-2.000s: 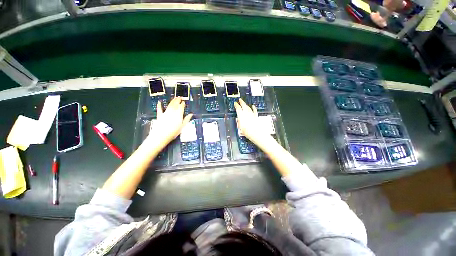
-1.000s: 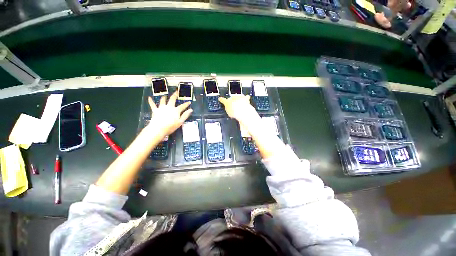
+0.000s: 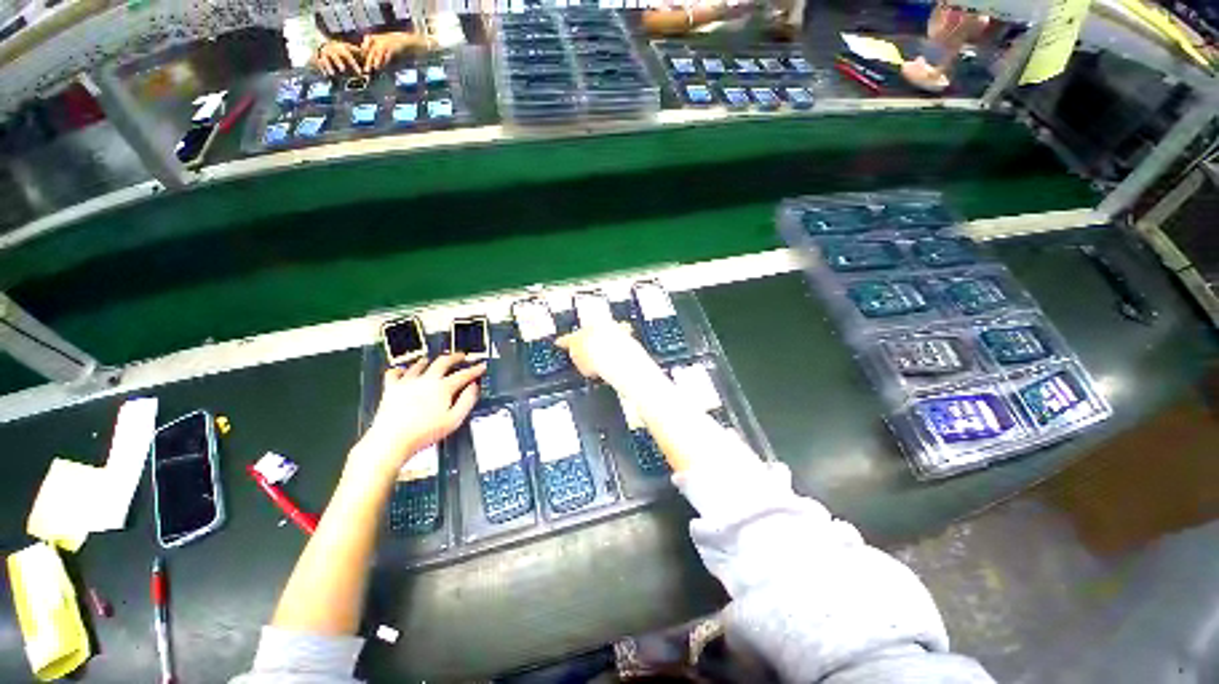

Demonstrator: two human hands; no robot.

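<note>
A clear blister tray [image 3: 521, 536] lies in front of me with two rows of keypad phones. In the back row, the two leftmost phones [image 3: 402, 339] have dark screens and the three to the right [image 3: 656, 302] show white. The front-row phones [image 3: 500, 464] show white faces. My left hand [image 3: 429, 398] rests fingers-down on the left back-row phones, covering their keys. My right hand [image 3: 603, 356] is over the back row, its fingertips by the middle phone [image 3: 539, 337]. Neither hand holds anything lifted. My right forearm partly hides a front-row phone.
Stacked blister trays [image 3: 918, 354] stand at right, a dark tool [image 3: 1120, 283] beyond. At left lie a smartphone [image 3: 186, 478], red marker [image 3: 282, 500], pen [image 3: 162, 620], papers and yellow pad [image 3: 47, 611]. Behind the green belt [image 3: 441, 247] are more trays and another person's hands [image 3: 358, 54].
The view has tilted up, showing more beyond the belt. The middle and fourth back-row screens have turned from dark to white. My right hand has moved slightly left along the back row.
</note>
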